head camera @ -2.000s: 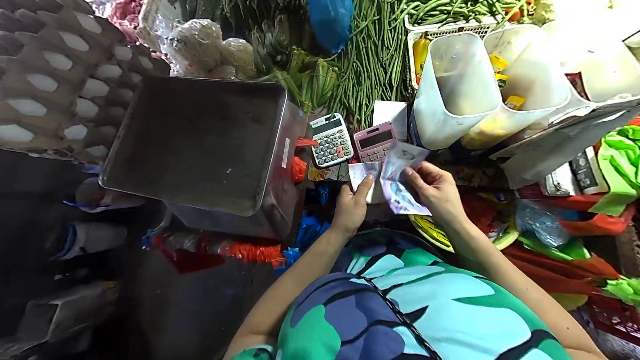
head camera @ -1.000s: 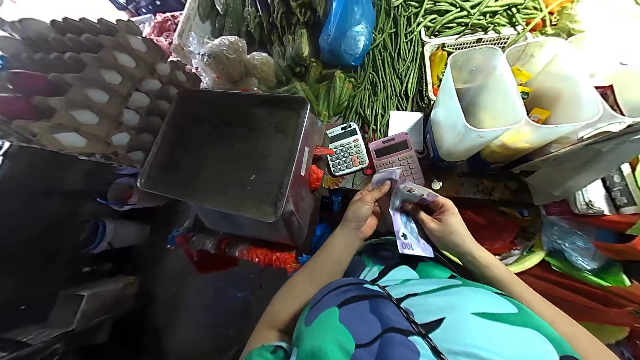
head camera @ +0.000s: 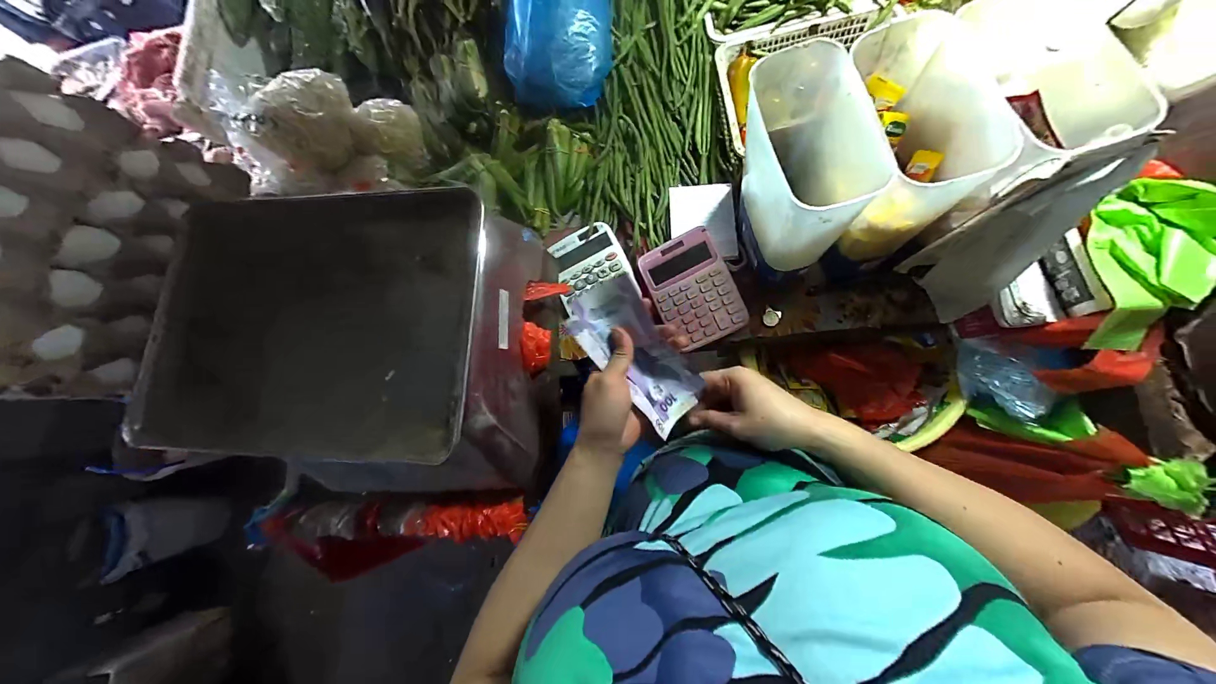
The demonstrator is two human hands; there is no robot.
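Observation:
Purple-and-white banknotes (head camera: 635, 356) lie across my left hand (head camera: 610, 399), whose thumb presses on top of them while its fingertips show at their far side. My right hand (head camera: 746, 408) is at the lower right edge of the notes, thumb and forefinger close to it; whether they pinch the paper is not clear. Just beyond the notes is a white calculator (head camera: 594, 261), partly covered by them. A pink calculator (head camera: 693, 290) lies to its right, near the fingertips of my left hand.
A large metal box with a flat dark top (head camera: 309, 323) stands at left, beside stacked egg trays (head camera: 85, 237). Green long beans (head camera: 660, 114), a blue plastic bag (head camera: 558, 52) and white plastic bins (head camera: 817, 142) are beyond. A coin (head camera: 771, 316) lies right of the pink calculator.
The notes, held between both hands before, now lie flat along my left hand and partly over the white calculator. My right hand has moved to their lower end.

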